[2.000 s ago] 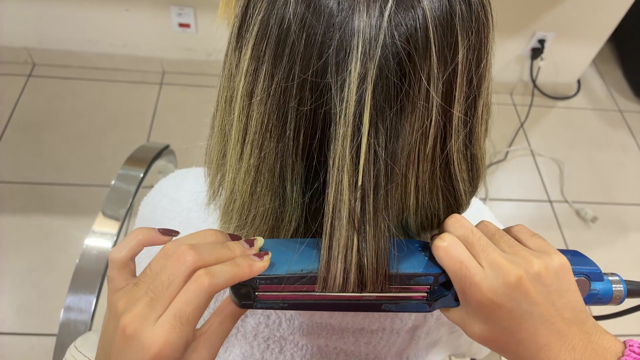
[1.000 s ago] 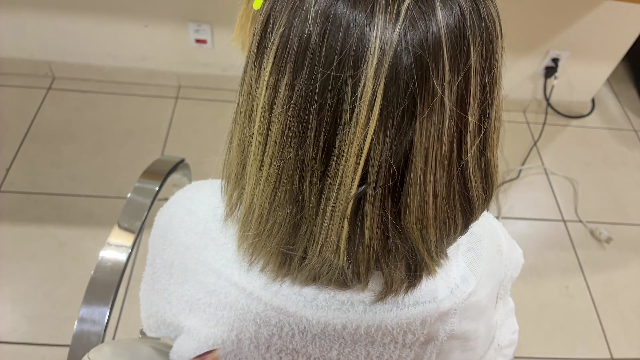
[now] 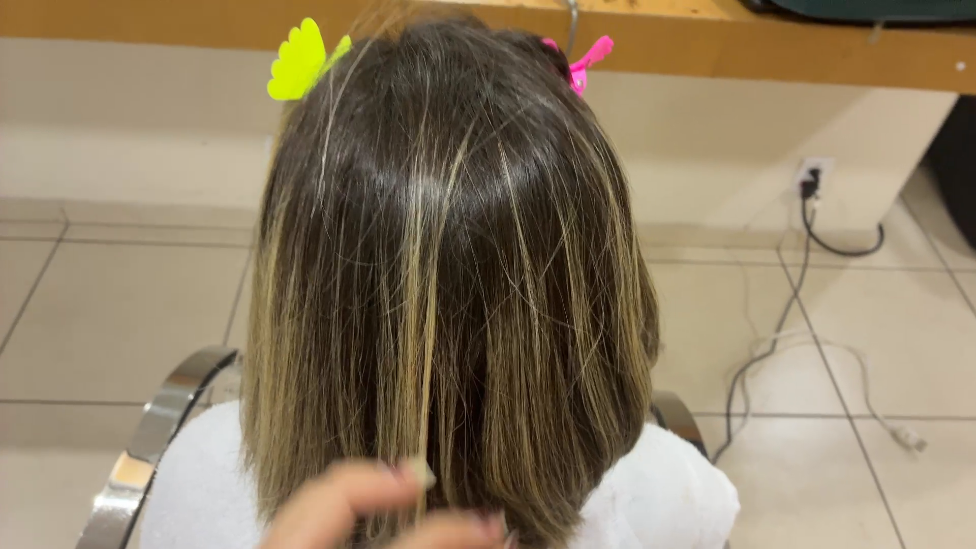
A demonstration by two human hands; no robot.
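Observation:
A seated person's straight brown hair with blond streaks (image 3: 457, 267) hangs down the back over a white towel (image 3: 206, 473). A yellow hair clip (image 3: 299, 61) sits at the upper left of the head and a pink hair clip (image 3: 589, 65) at the upper right. My left hand (image 3: 358, 507) shows blurred at the bottom edge, its fingers apart in front of the hair's lower ends; whether it pinches any strands cannot be told. My right hand is out of view, and so is the blue flat iron.
Curved metal chair arms (image 3: 141, 450) flank the person. A wooden counter (image 3: 152, 21) crosses the top, with a dark object (image 3: 877, 11) at right. Below it, a wall outlet (image 3: 813, 179) holds a black plug. Black and white cords (image 3: 770, 351) lie on the tiled floor.
The flat iron that both hands held at the hair ends two seconds ago has left the view, and the right hand with it. The view now takes in the head's top and both clips.

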